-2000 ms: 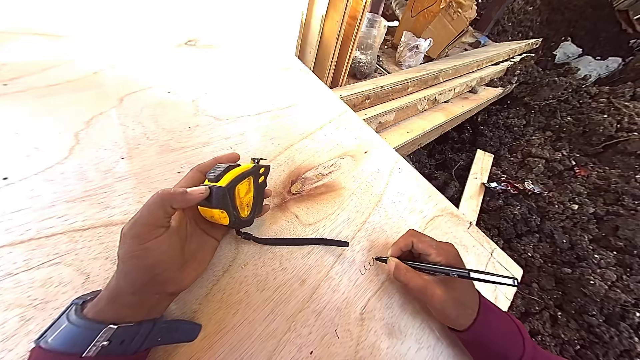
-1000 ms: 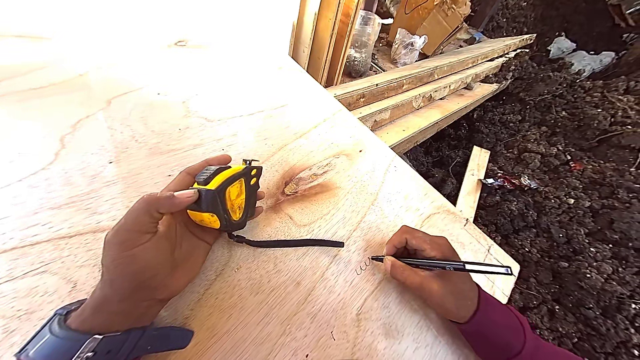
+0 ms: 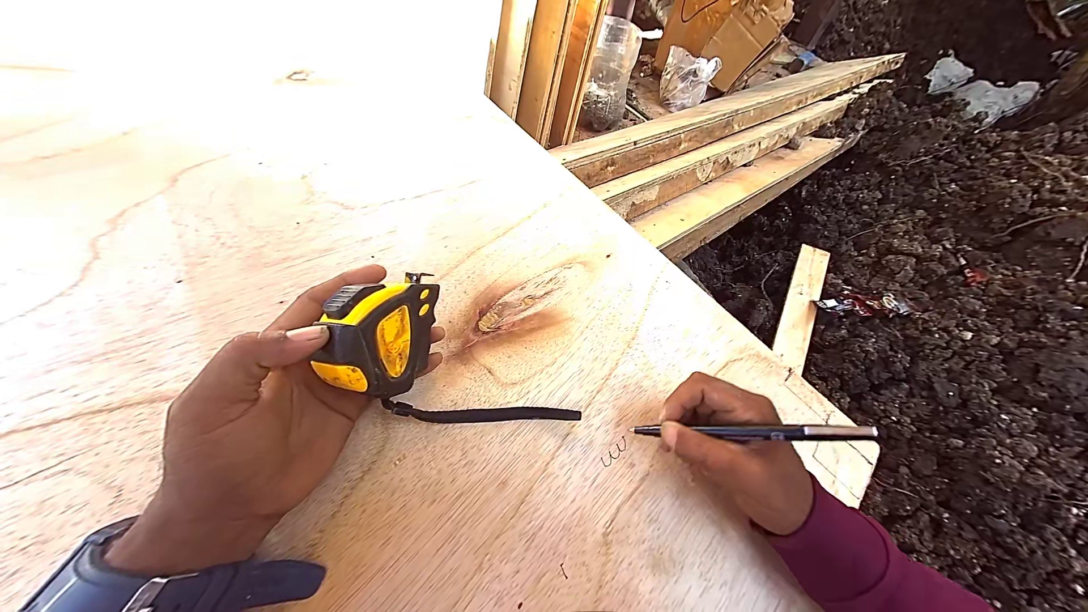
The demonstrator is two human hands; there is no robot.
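Observation:
My left hand (image 3: 263, 425) holds a yellow and black tape measure (image 3: 374, 336) over a plywood sheet (image 3: 476, 510). The steel hook shows at its top, and its black wrist strap (image 3: 493, 415) stretches right across the wood. To the right, my right hand (image 3: 739, 446) grips a black pen (image 3: 790, 433), its tip at a few small pen marks (image 3: 614, 450) on the sheet. A dark knot (image 3: 501, 314) lies in the grain between the two hands.
Long wooden boards (image 3: 731, 119) lie beyond the sheet's right edge, near upright timbers (image 3: 544, 68), a plastic container (image 3: 610, 72) and a cardboard box (image 3: 735, 38). Dark, lumpy soil (image 3: 960, 357) borders the right side, with a short wood strip (image 3: 801, 306) by the sheet.

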